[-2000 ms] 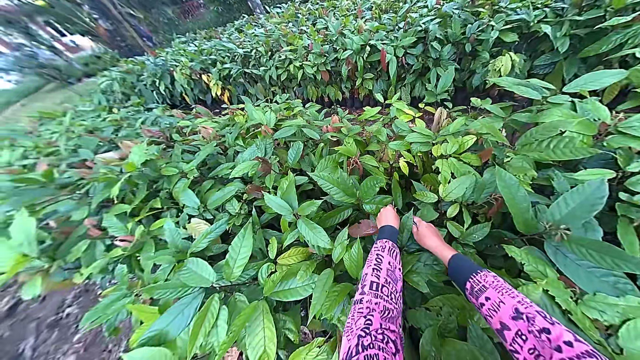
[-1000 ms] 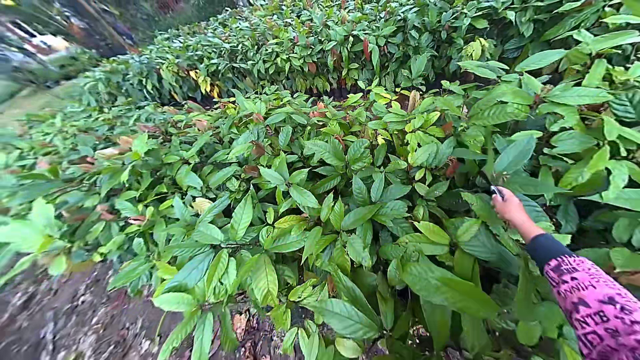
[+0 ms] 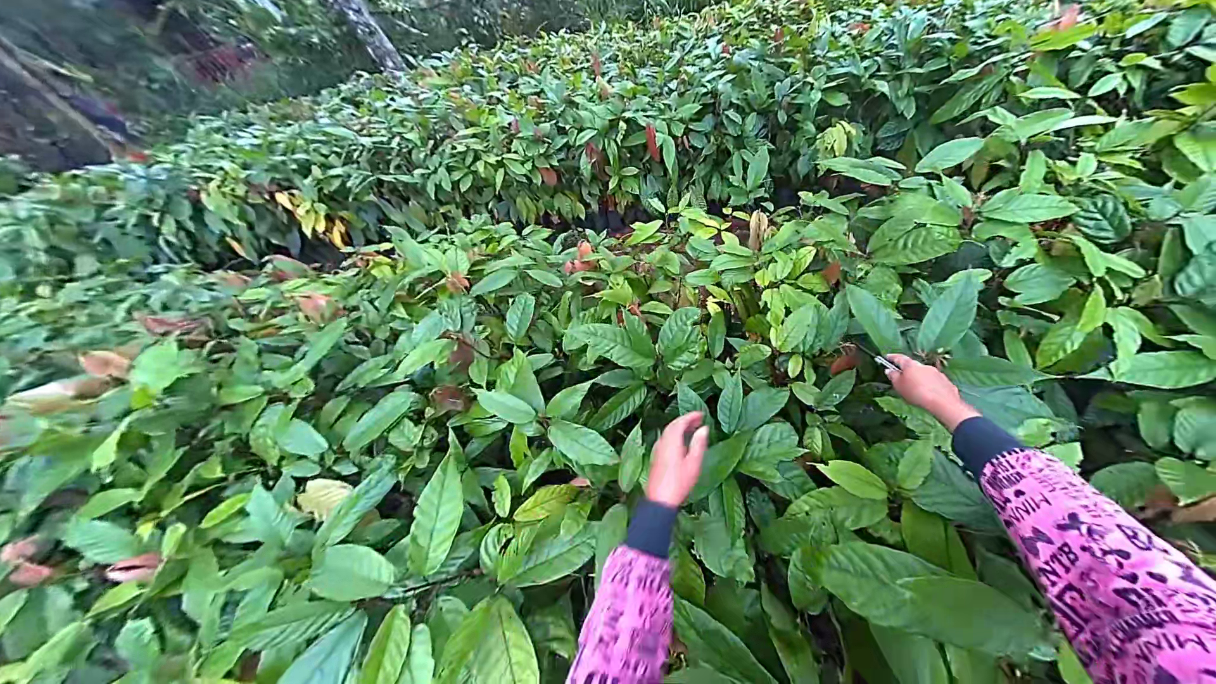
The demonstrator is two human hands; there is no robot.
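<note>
My left hand [image 3: 676, 462] is over the leafy seedlings [image 3: 579, 442] near the middle of the view, its fingers apart and slightly curled, with nothing seen in them. To its right, my right hand [image 3: 923, 388] is closed around a small metal tool [image 3: 887, 363], whose thin tip points up and left among the leaves. The tool's exact kind cannot be told. Both forearms wear pink sleeves with dark print and dark cuffs. Stems and the ground below are mostly hidden under the broad green leaves.
A dense second bed of seedlings [image 3: 532, 142] runs across behind a narrow dark gap. Reddish and dry brown leaves [image 3: 104, 364] show at the left. A pale tree trunk [image 3: 369, 36] stands at the back, with dark blurred shapes at the upper left.
My left hand, out of view one second ago, is back in view over the leaves. Two seconds ago both hands were close together among the leaves; now they are farther apart.
</note>
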